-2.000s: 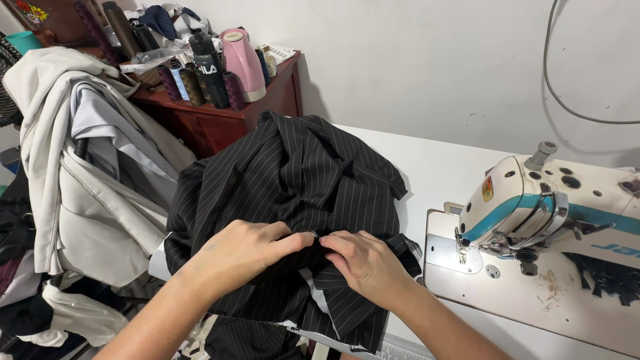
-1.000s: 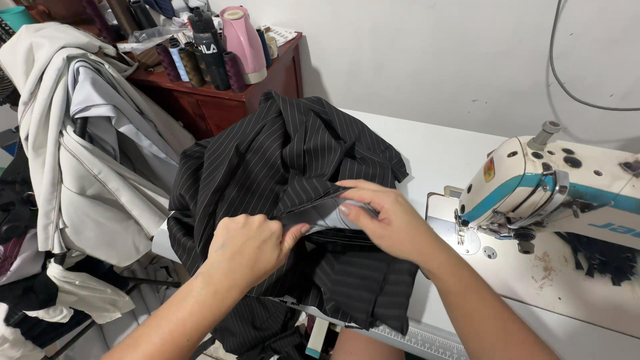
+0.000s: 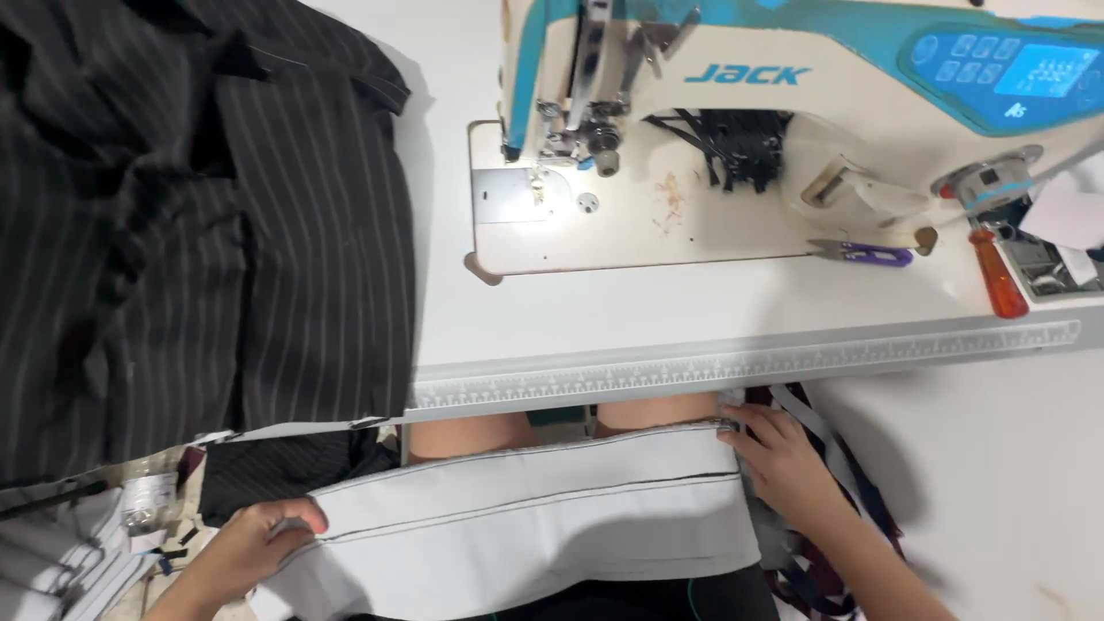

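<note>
Across my lap lies a long white fabric panel [image 3: 535,517] with dark lines along it. My left hand [image 3: 259,543] grips its left end between thumb and fingers. The panel's upper right corner is pinched in my right hand [image 3: 776,457]. A black pinstriped garment [image 3: 319,250] is heaped on the left of the white sewing table [image 3: 604,310], touched by neither hand. Beyond the table's front edge stands a Jack sewing machine [image 3: 750,52], its needle area over the metal needle plate [image 3: 517,197].
A clear ruler [image 3: 742,366] runs along the table's front edge. Purple-handled thread snips [image 3: 871,253] and an orange-handled screwdriver [image 3: 999,274] lie at right. Black strips [image 3: 742,147] hang under the machine arm. Fabric scraps [image 3: 828,517] hang below the table, near my right hand.
Both hands have left the black pinstriped garment and now hold the white panel over my lap. The view has swung down and right.
</note>
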